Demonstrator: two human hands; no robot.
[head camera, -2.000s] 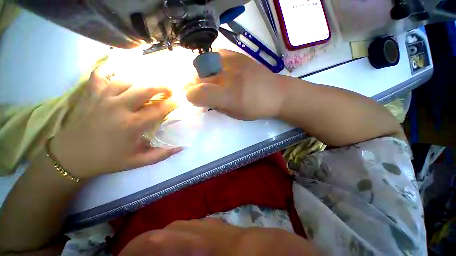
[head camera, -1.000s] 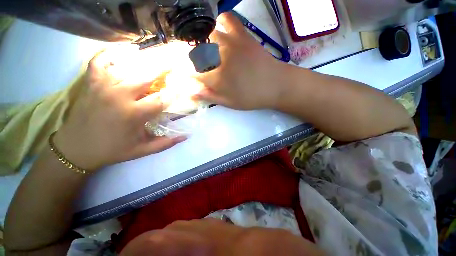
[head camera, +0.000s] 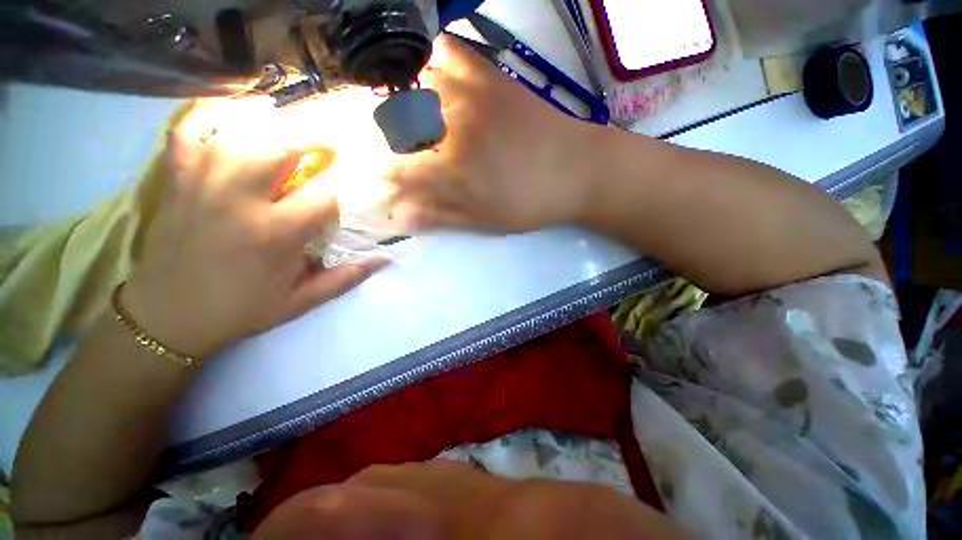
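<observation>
My left hand (head camera: 237, 232) lies spread on the table over the work, left of the needle area. A small white sheer piece (head camera: 357, 247) shows between its thumb and fingers. Pale yellow fabric (head camera: 84, 258) lies left of and under this hand. My right hand (head camera: 496, 148) is beside the grey knob (head camera: 410, 119), with its fingers bent down at the glare; whether it grips the piece cannot be told. The sewing machine head (head camera: 158, 42) hangs above. Lamp glare hides the needle and some fingertips.
Blue thread snips (head camera: 549, 87) lie behind my right hand. A red-cased smartphone (head camera: 656, 34), a black round roll (head camera: 838, 80) and a bobbin tray (head camera: 905, 79) are at the right. A grey ruler strip (head camera: 422, 359) edges the table. A red apron (head camera: 517, 390) is below.
The sheer piece shows less beside my left thumb than before. My right hand has shifted slightly left towards my left hand. The whole view has shifted a little.
</observation>
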